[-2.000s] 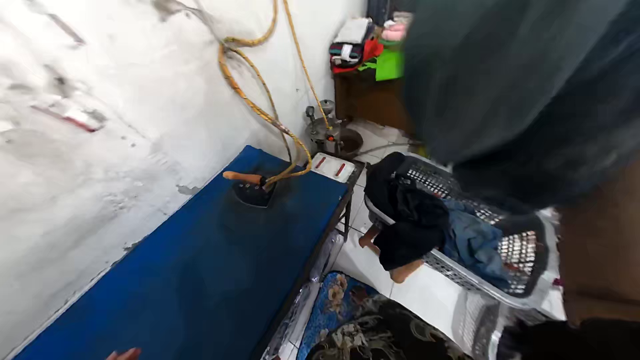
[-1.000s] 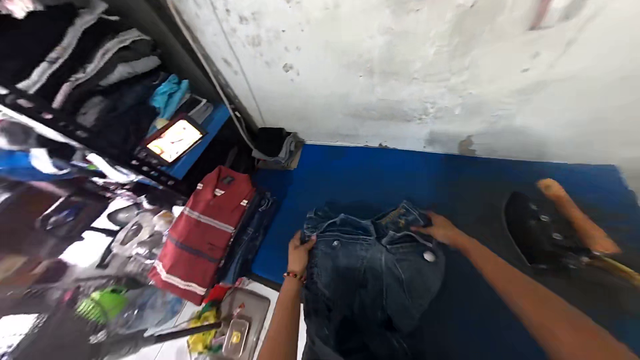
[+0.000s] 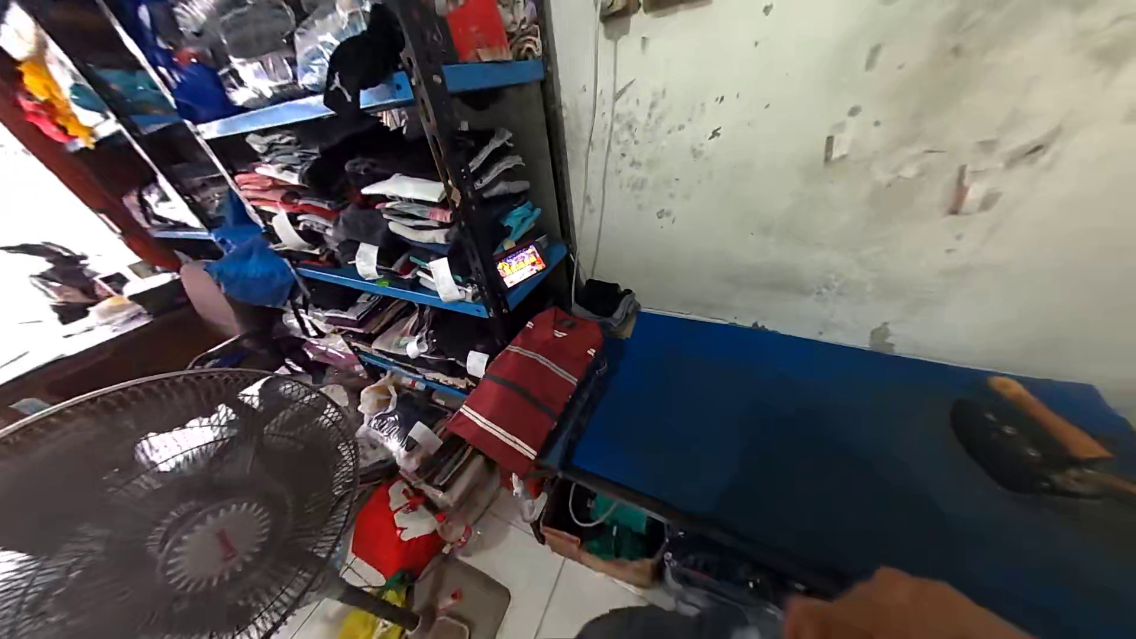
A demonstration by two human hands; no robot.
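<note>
At the bottom edge, right of centre, my right hand (image 3: 901,608) shows as a blur over the near edge of the blue-covered table (image 3: 754,408). Its fingers are not clear, and whether it grips anything cannot be told. A blurred dark grey-blue cloth (image 3: 652,624) lies low in the view, just left of this hand. My left hand is out of view. On the table's right part rests an iron (image 3: 1003,448) with a wooden handle and a cord. A folded dark red striped shirt (image 3: 532,386) lies over dark denim at the left end of the table.
A large caged fan (image 3: 213,532) stands at lower left. Behind it, a metal shelf rack (image 3: 435,306) holds folded clothes and a lit phone (image 3: 521,264). Small folded clothes (image 3: 606,304) sit by the wall. Beneath the table is a box (image 3: 599,555) of cloth.
The view has swung left from the iron's end of the table. The jeans, held by both hands on the table a second ago, are off its top. My left hand has left the view.
</note>
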